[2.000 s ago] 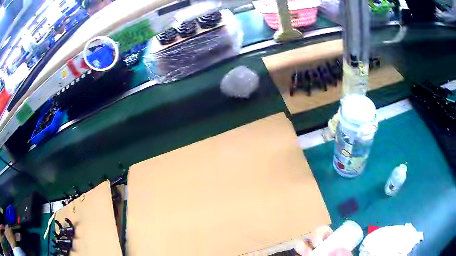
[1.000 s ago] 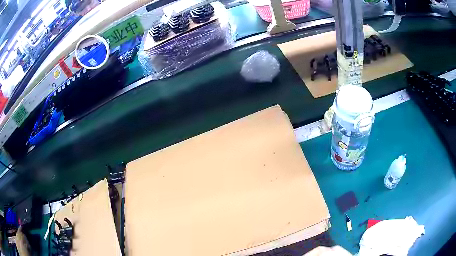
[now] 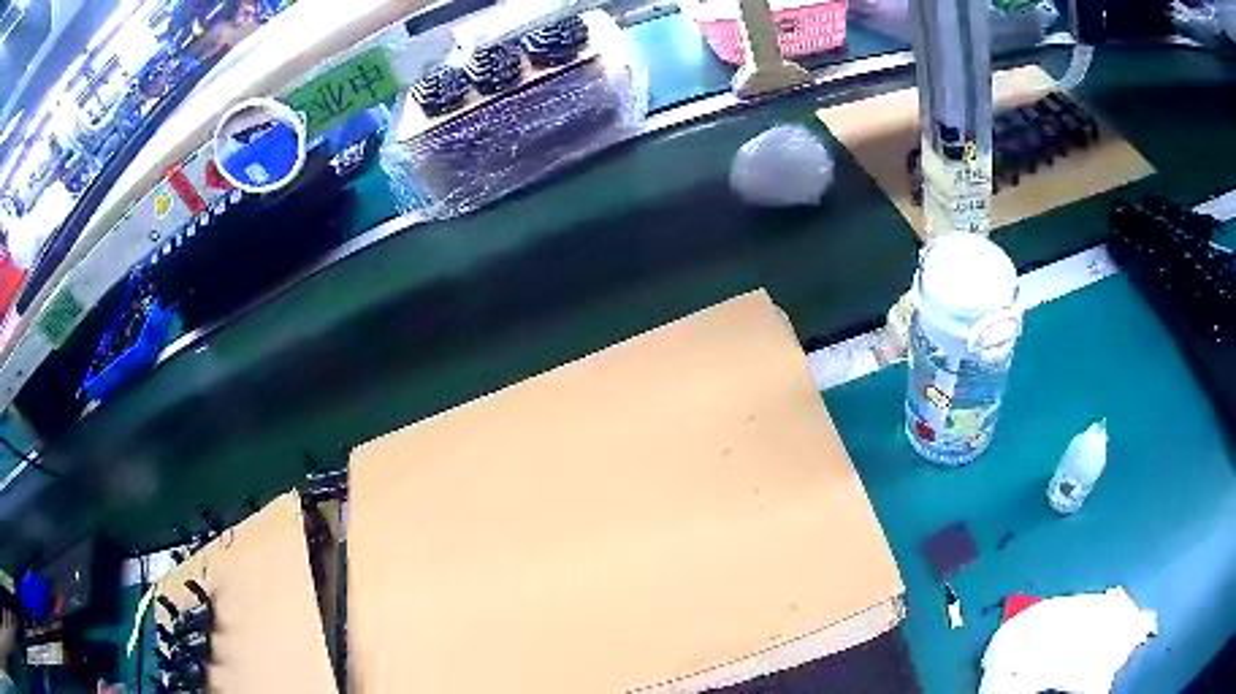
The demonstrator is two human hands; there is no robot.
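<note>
A large tan cardboard stack (image 3: 610, 515) lies in front of me, with a dark edge under its near right side. A narrower cardboard sheet (image 3: 264, 597) lies at the left. Black hooked parts (image 3: 186, 637) stand on its left side, cut off by the bottom edge. A small white squeeze bottle (image 3: 1078, 468) stands on the bench at the right. A dark square pad (image 3: 952, 548), a small thin tool (image 3: 953, 605) and a crumpled white cloth (image 3: 1064, 648) with a red bit lie nearer. Neither of my hands is in view.
A dark green belt (image 3: 542, 298) carries a clear plastic bundle (image 3: 782, 166) and a cardboard sheet (image 3: 868, 136) with black parts. A drinking bottle (image 3: 960, 353) stands beside a metal post (image 3: 953, 82). Black trays (image 3: 1179, 264) lie far right. A plastic-wrapped stack (image 3: 522, 143) sits behind the belt.
The plastic bundle and the cardboard with black parts have moved right along the belt. The hand and white object at the bottom right have left the view.
</note>
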